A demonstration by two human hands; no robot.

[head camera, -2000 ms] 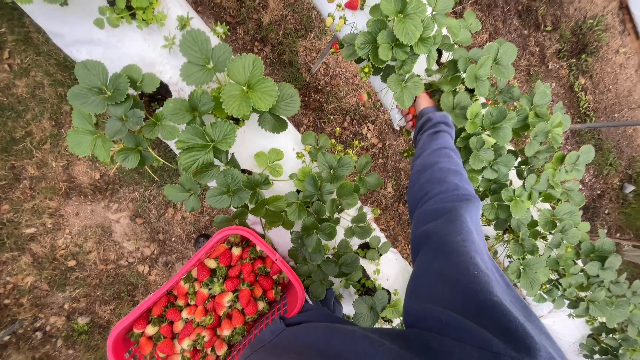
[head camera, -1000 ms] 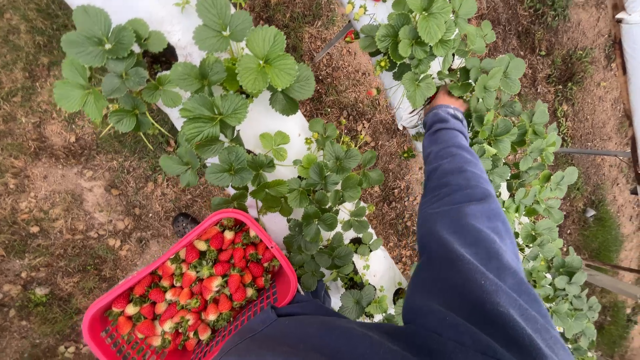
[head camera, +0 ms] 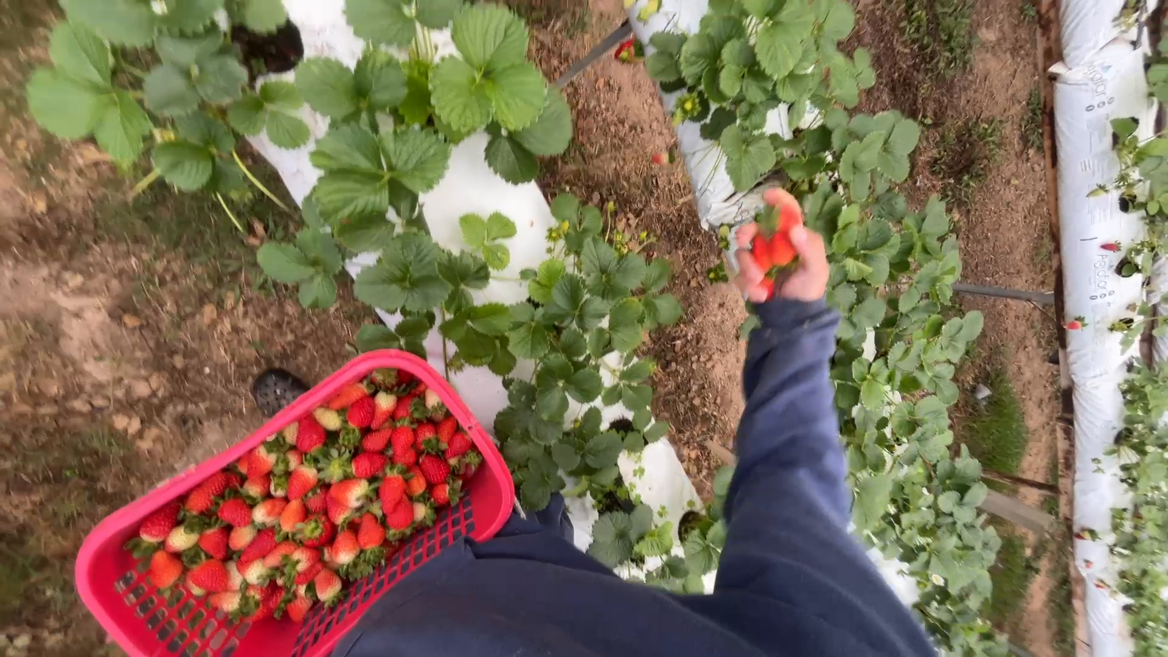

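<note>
My right hand (head camera: 792, 260), in a navy sleeve, holds several red strawberries (head camera: 774, 248) in its fingers, palm turned up, beside the leafy strawberry plants (head camera: 876, 246) of the right row. At the lower left, against my body, a pink-red plastic basket (head camera: 497, 470) is partly filled with red and pale-tipped strawberries (head camera: 351, 493). My left hand is out of sight. Motion blurs the held fruit, so their exact number is unclear.
White plastic-covered beds (head camera: 484, 214) with strawberry plants (head camera: 584, 319) run between bare soil paths (head camera: 703, 365). Metal supports (head camera: 1004, 293) cross the right path, and another white bed (head camera: 1090, 301) lies beyond. A dark shoe (head camera: 278, 391) shows behind the basket.
My right hand, partly hidden among the right row's leaves one second ago, is now out of them with strawberries in plain sight. The view has shifted to the right.
</note>
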